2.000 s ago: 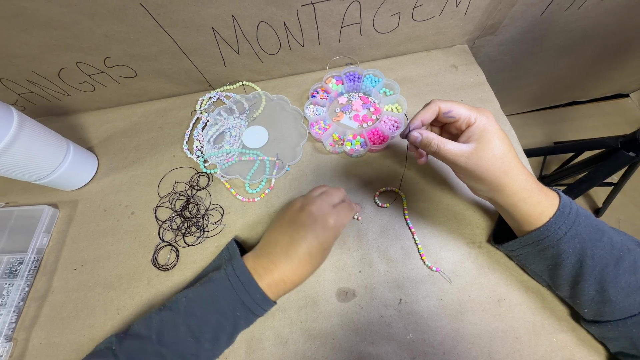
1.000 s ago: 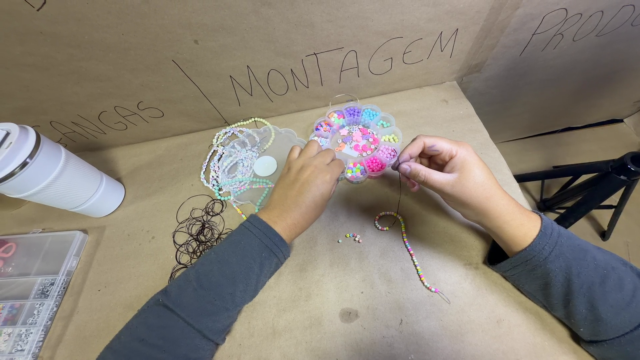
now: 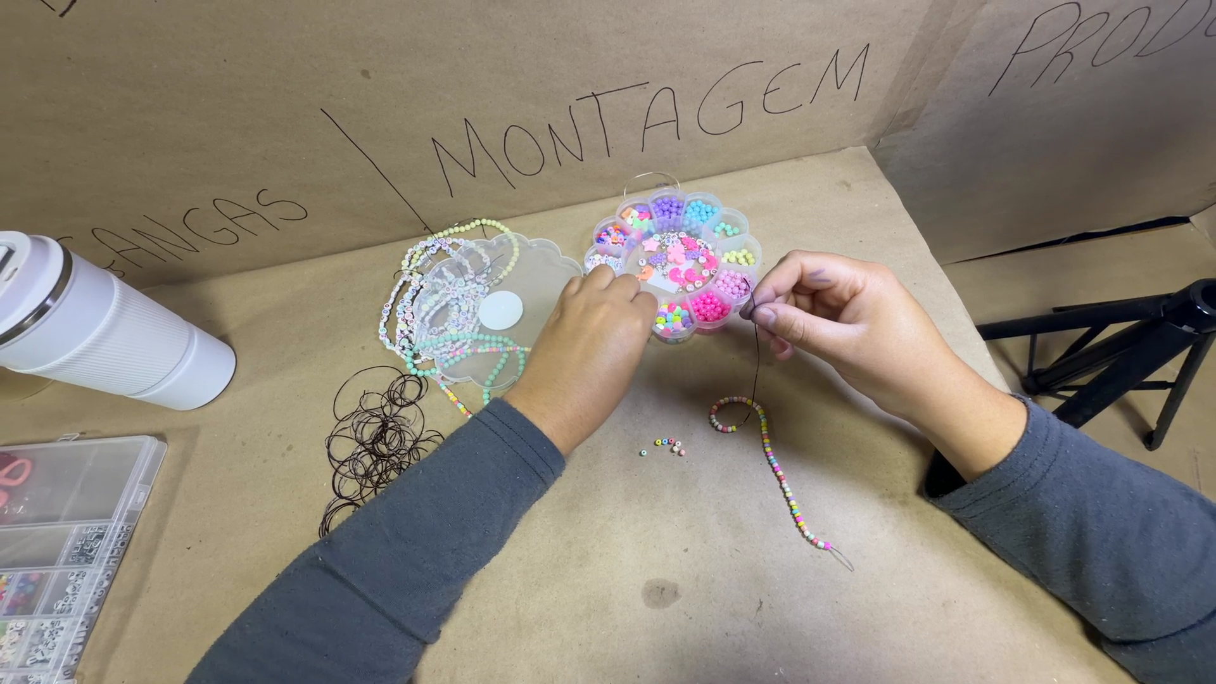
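Observation:
Between the thumb and fingers of my right hand (image 3: 822, 313) is a dark cord, which hangs down to a strand of multicoloured seed beads (image 3: 781, 480) on the paper-covered table. My left hand (image 3: 603, 337) reaches to the lower left side of a flower-shaped bead tray (image 3: 750, 228); its fingertips are hidden, so whether they hold a bead cannot be told. Several loose beads (image 3: 670, 444) lie left of the strand. A clear scalloped lid (image 3: 546, 271) sits behind my left hand, with beaded strings (image 3: 399, 294) piled on and beside it.
Tangled dark cord (image 3: 375, 437) lies left of my left forearm. A white tumbler (image 3: 142, 337) and a clear compartment box (image 3: 142, 465) with beads stand at the left. Behind rises a brown paper-covered panel (image 3: 570, 57) with handwriting. A black tripod (image 3: 1130, 351) is at the right.
My left hand has moved from near the table's middle up to the bead tray. Loose beads that were at its fingertips now lie on the table. My right hand still holds the cord.

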